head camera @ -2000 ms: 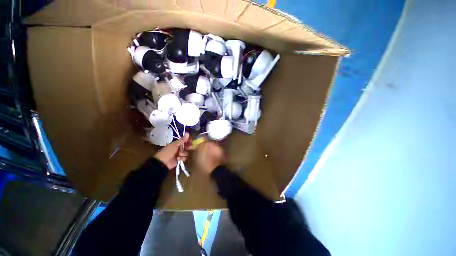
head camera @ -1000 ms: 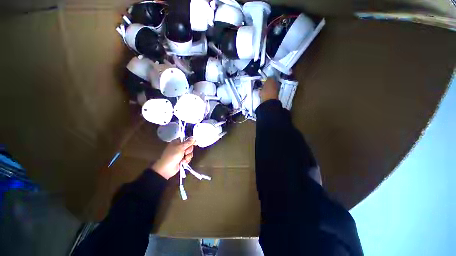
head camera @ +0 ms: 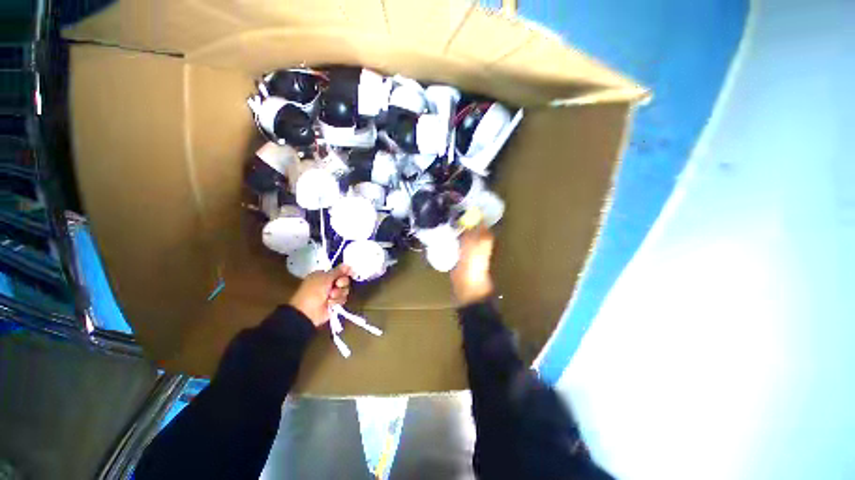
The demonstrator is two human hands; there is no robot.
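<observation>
My left hand [head camera: 323,294] is closed around several white tail cables [head camera: 339,328], whose plug ends hang out below the fist. White round bracket feet [head camera: 352,217] lie just above it, with thin white leads running down to the hand. My right hand [head camera: 475,264] is blurred, with a yellow tool handle [head camera: 471,218] at its fingers. It is beside a white-and-black housing [head camera: 442,246] at the pile's lower right; whether it also grips the housing is unclear.
The large open cardboard carton [head camera: 562,206] surrounds both hands. More white-and-black housings [head camera: 339,98] are heaped at its far side. Metal rails [head camera: 98,328] stand at left. Blue floor [head camera: 675,84] lies to the right.
My right hand first reached away from my left hand into the right of the pile, then came back slightly nearer. Housings beside it have shifted. My left hand keeps hold of the cables.
</observation>
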